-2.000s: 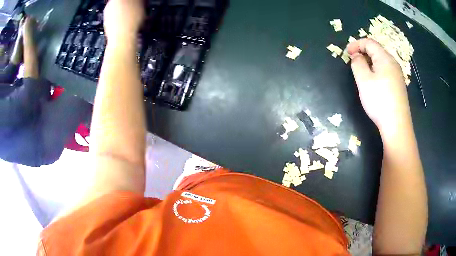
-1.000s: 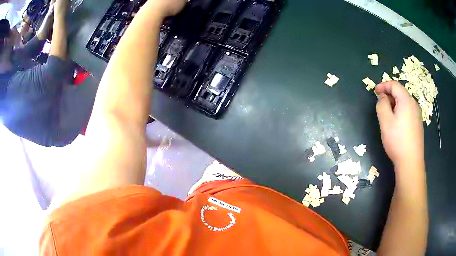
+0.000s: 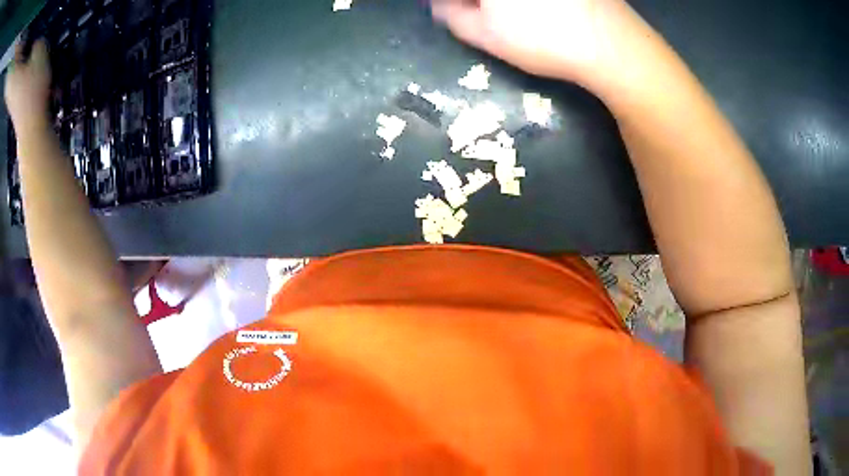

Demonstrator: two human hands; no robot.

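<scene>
A black parts tray (image 3: 154,125) with rows of pockets holding dark housings lies on the dark bench at the far left. My left hand (image 3: 28,79) is over the tray's left part, small and dim; whether it holds anything is not clear. My right hand (image 3: 503,26) is at the top edge of the picture, partly cut off and blurred. Its fingertips point left near a dark spot at the edge; what they hold cannot be told. Loose cream adhesive pieces (image 3: 439,218) lie scattered between my right hand and my orange shirt.
A small dark strip (image 3: 419,106) lies among the loose pieces. One cream piece (image 3: 343,5) is at the top edge. The bench (image 3: 298,218) ends just before my shirt. A red object (image 3: 830,261) is at the far right, below the bench edge. Dark clothing shows at the lower left.
The view has turned, so the tray and loose pieces appear further left and the far pile is out of view. My right hand has left the pile. My left hand is now at the tray's left part.
</scene>
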